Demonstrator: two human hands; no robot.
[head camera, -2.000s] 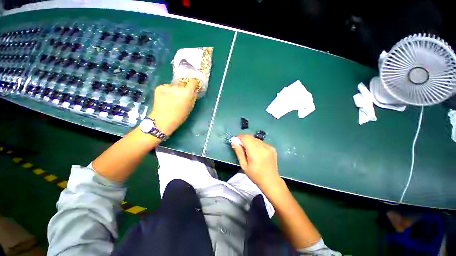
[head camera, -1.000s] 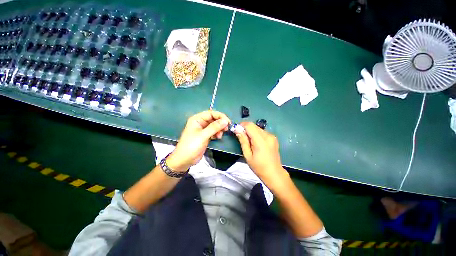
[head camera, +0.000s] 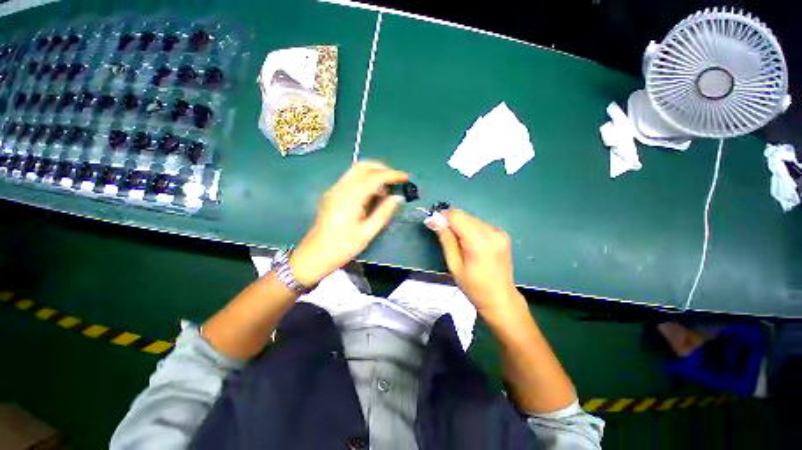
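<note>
My left hand, with a watch at the wrist, holds a small black part between thumb and fingers above the green bench. My right hand is just to its right, its thumb and fingertips closed around a small whitish item. A second small black part shows at the right fingertips; whether they grip it or only touch it is hard to tell. The hands are apart. Any brass piece at the fingers is too small to see.
Clear blister trays with rows of black parts lie left. An open clear bag of brass pieces lies beside them. A white wipe, crumpled tissue and desk fan with a white cord are right.
My left hand went from the brass bag to my right fingertips, then moved slightly apart and now holds a black part. My right hand stayed near the front edge. The view shifted.
</note>
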